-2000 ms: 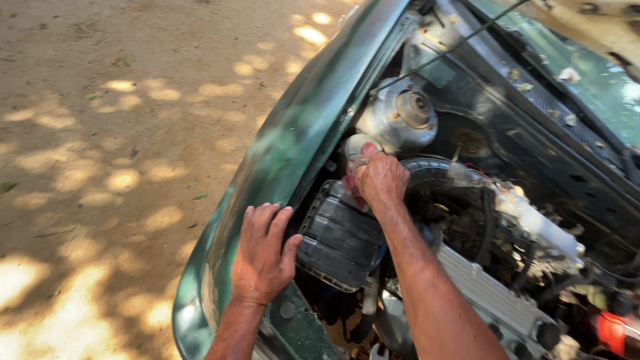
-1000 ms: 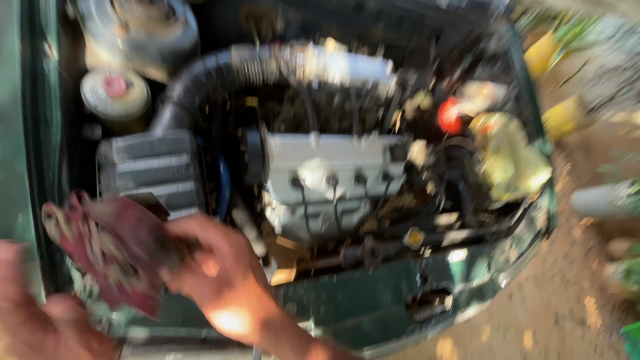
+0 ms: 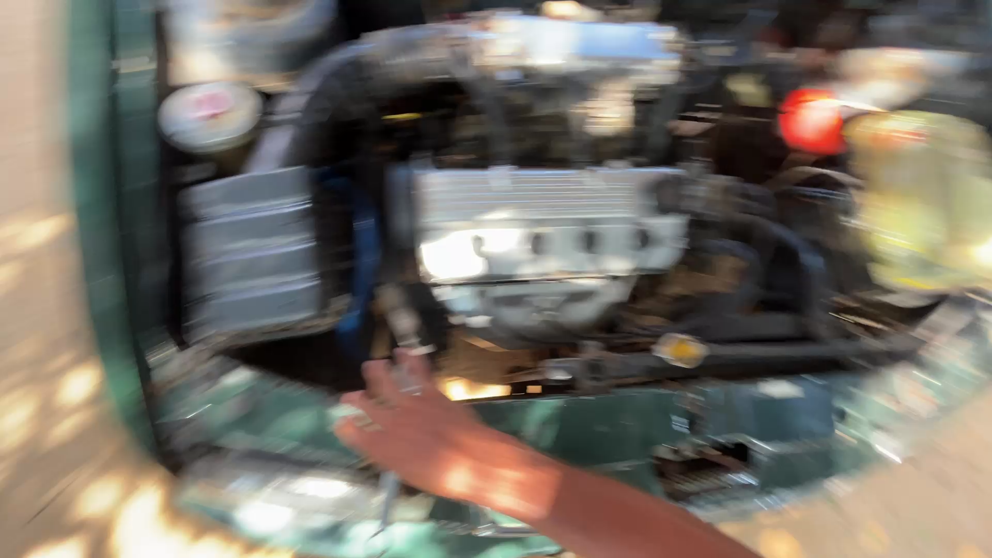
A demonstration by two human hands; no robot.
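Reaching in from the lower right, my right hand (image 3: pixel 422 430) is over the green front panel (image 3: pixel 573 434) of the car's engine bay. Its fingers point toward the gap between the black ribbed box (image 3: pixel 252 252) and the silver engine cover (image 3: pixel 550 225). Pale, shiny bits show between the fingers, and a thin rod-like thing (image 3: pixel 387 500) shows just below the hand; blur hides whether the hand holds either. A blue strap or hose (image 3: pixel 363 263) runs beside the ribbed box. My left hand is out of view.
A round white cap (image 3: pixel 209 116) sits behind the ribbed box, near a corrugated black hose (image 3: pixel 310 101). At the right are a red cap (image 3: pixel 811 120) and a yellowish translucent container (image 3: pixel 918 198). A yellow cap (image 3: pixel 680 350) lies near the front panel. The green fender (image 3: pixel 105 256) edges the left.
My left hand and the dark red cloth, both in view one second ago, are out of view. My right hand was beside that cloth then. The view has swung toward the engine since two seconds ago.
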